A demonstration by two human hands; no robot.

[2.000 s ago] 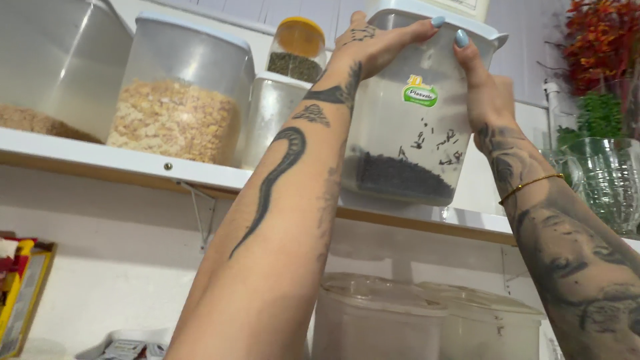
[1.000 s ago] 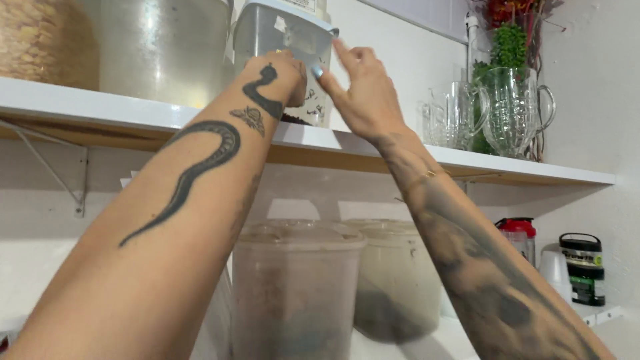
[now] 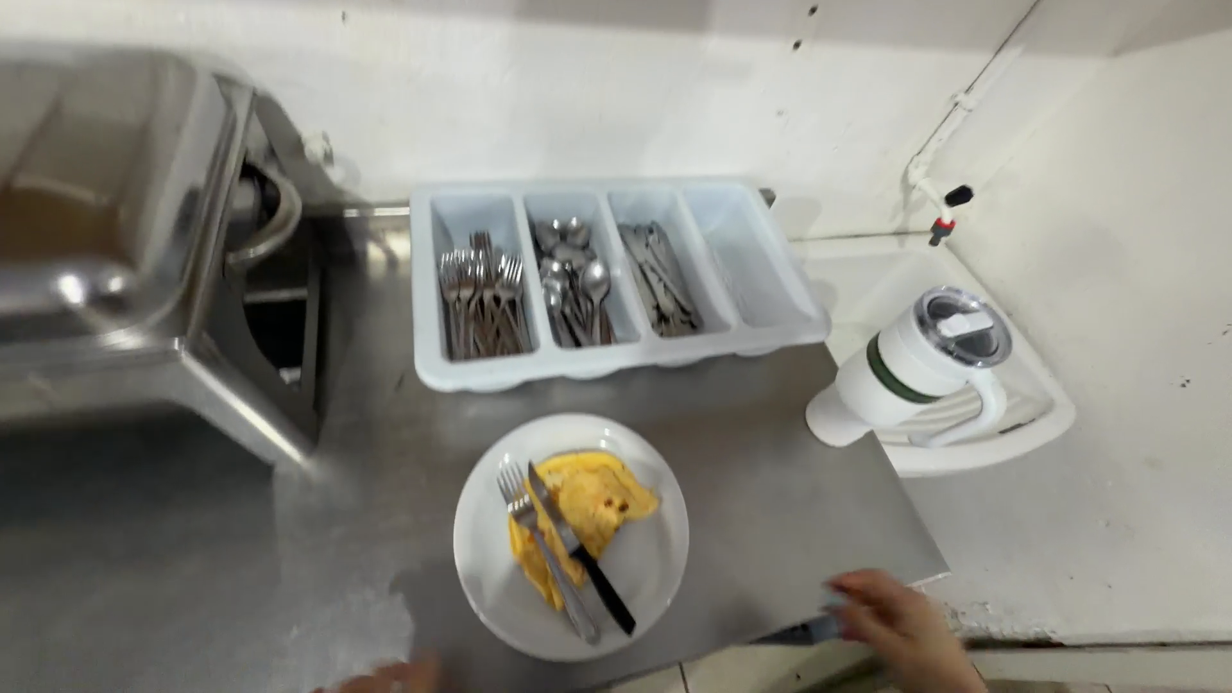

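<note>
A white plate [image 3: 478, 597] stands on the steel counter, bearing a folded omelette [image 3: 602, 496] with a fork [image 3: 551, 558] and a black-handled knife [image 3: 602, 585] lying across it. My left hand [image 3: 390, 677] shows only in part at the bottom edge, left of the plate; its hold is hidden. My right hand [image 3: 895, 621] is blurred at the counter's front right edge, beside a dark object [image 3: 804, 632] that I cannot make out. Whether the fingers grip it is unclear. Behind the plate sits a pale blue cutlery tray [image 3: 616, 361] with forks, spoons and knives in separate compartments.
A steel chafing dish [image 3: 106, 318] takes up the left side. A white handled tumbler [image 3: 890, 380] with a clear lid stands at the counter's right edge, in front of a white sink [image 3: 1044, 409]. A tap [image 3: 943, 217] is mounted on the wall above the sink.
The view has swung from the shelf down to the counter. Both hands were up at a clear plastic container on the shelf; now they are low, on either side of the plate.
</note>
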